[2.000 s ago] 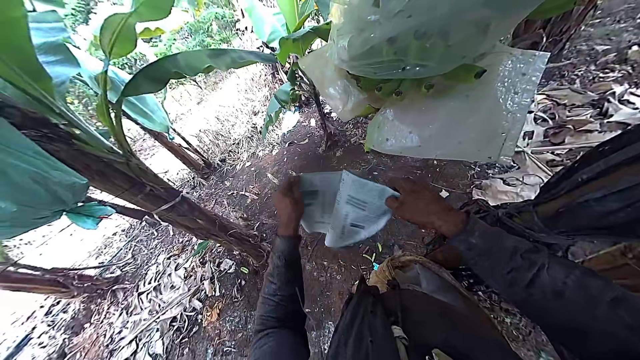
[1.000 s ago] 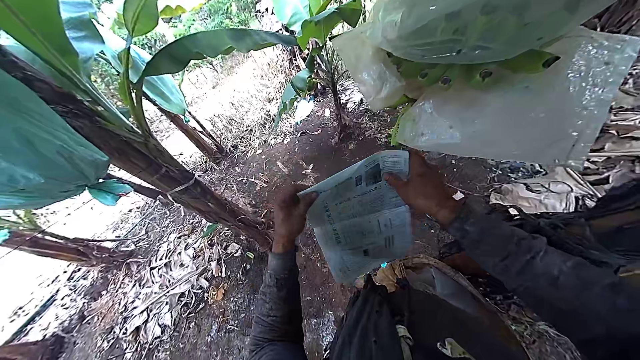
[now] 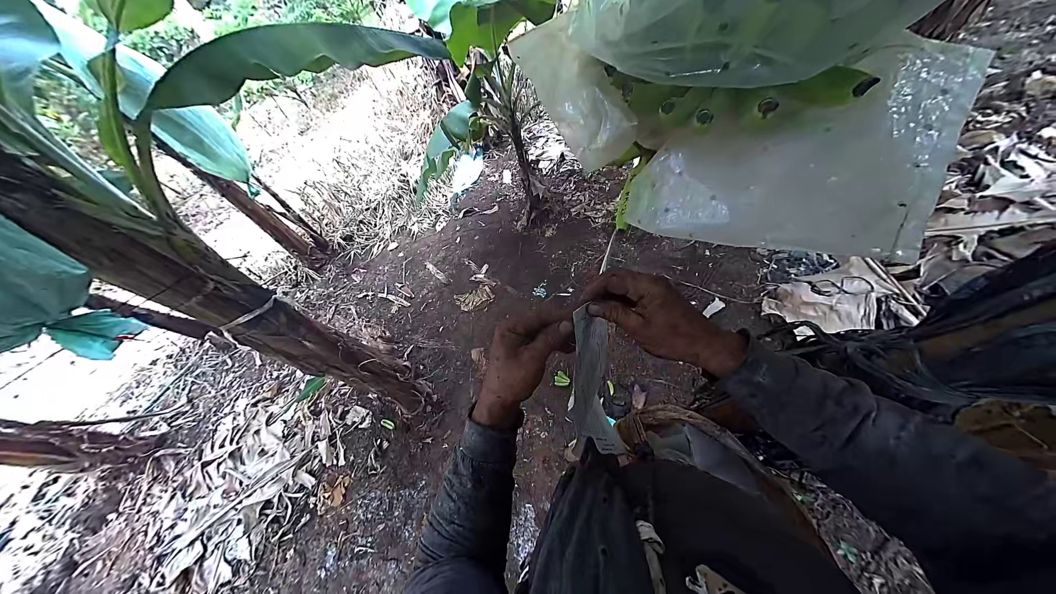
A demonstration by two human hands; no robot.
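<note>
A thin printed sheet [image 3: 591,371], seen almost edge-on, hangs in front of my body. My right hand [image 3: 652,318] pinches its top edge between thumb and fingers. Close against that same top corner, my left hand [image 3: 528,355] has its thumb and fingers bent together at the sheet's left side; the fingertips partly hide the contact. Above and to the right of both hands, a bunch of green bananas [image 3: 742,103] hangs inside a translucent plastic bag [image 3: 775,190], whose lower edge flares out beneath the fruit.
A leaning banana stem [image 3: 247,309] with a cord around it stands at the left, beside a blue-green bag [image 3: 37,285]. A small banana plant [image 3: 520,140] grows ahead. Dry leaves [image 3: 223,487] litter the ground. A dark bag with straw-coloured edging [image 3: 701,421] lies against my body.
The sheet was spread wide between my hands, its printed face showing; now it is narrow and edge-on. My hands have come together at its top edge.
</note>
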